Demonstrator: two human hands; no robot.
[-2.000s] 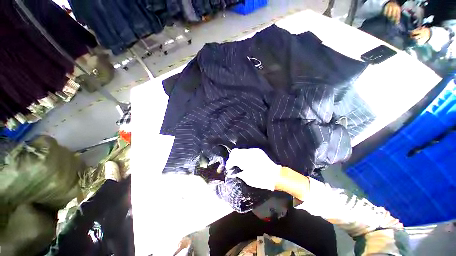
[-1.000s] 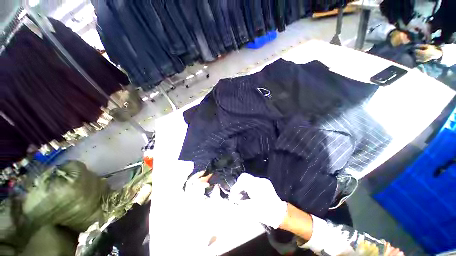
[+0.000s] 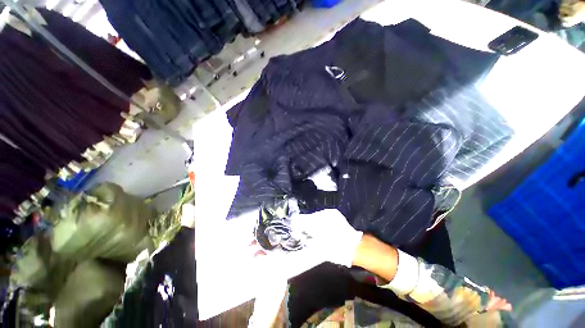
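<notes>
A dark pinstriped garment (image 3: 391, 147) lies spread and folded over the white table, with a plain black panel (image 3: 378, 61) at its far part. My right hand (image 3: 327, 237), in a white glove, is at the garment's near edge and grips a bunched, wrinkled part of it (image 3: 279, 227). My left hand (image 3: 263, 256) is at the near side of this bunch, washed out against the bright table; its fingers are hard to make out. A small white loop (image 3: 335, 72) lies on the black panel. No tool can be made out.
The white table (image 3: 218, 275) carries a black phone (image 3: 513, 40) at the far right. A blue crate (image 3: 545, 211) stands at the right. Maroon garments (image 3: 58, 96) and dark blue garments (image 3: 192, 32) hang at the left and back. Olive sacks (image 3: 102, 237) lie at the left. A person's hand (image 3: 573, 11) shows top right.
The bunched part is now raised between the hands, and an opening with white showing has appeared in the garment beyond them. The view has shifted, moving the phone and racks higher in the picture.
</notes>
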